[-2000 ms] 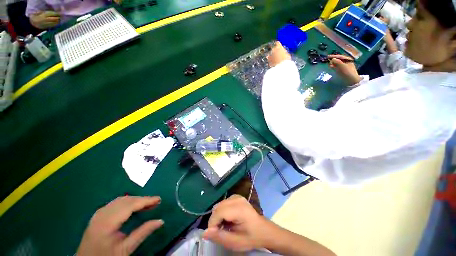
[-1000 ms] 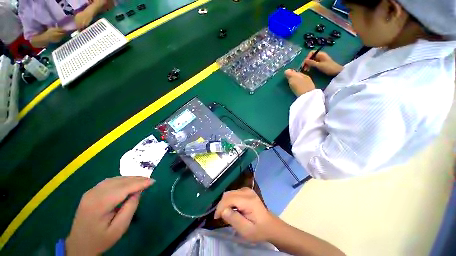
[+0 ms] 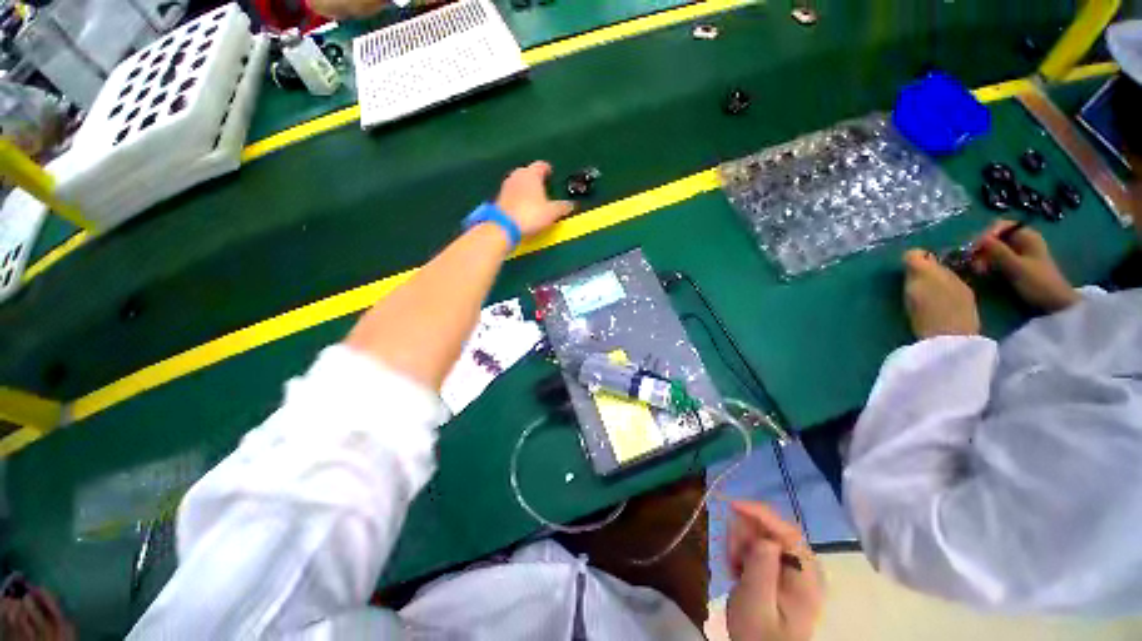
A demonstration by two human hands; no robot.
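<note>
My left hand point(image 3: 529, 203), with a blue band at the wrist, is stretched over the yellow line. Its fingers are apart and empty, just left of a small black unit point(image 3: 581, 183) on the green belt; contact cannot be told. My right hand point(image 3: 770, 576) is at the bench's front edge, fingers curled on a small dark part point(image 3: 792, 561), too small to name. The grey syringe point(image 3: 624, 381) with a green cap lies on the glue-spotted dark grey controller point(image 3: 670, 332).
White smeared paper point(image 3: 495, 348) lies left of the controller. A thin air hose point(image 3: 516, 482) loops in front. A clear blister tray point(image 3: 839, 194), blue container point(image 3: 939, 113) and a neighbour's hands point(image 3: 946, 294) are at right. White racks point(image 3: 438, 56) stand across the belt.
My left hand has moved from the near bench forward to the unit on the belt. My right hand remains low near the edge. The view has shifted, showing more on the left.
</note>
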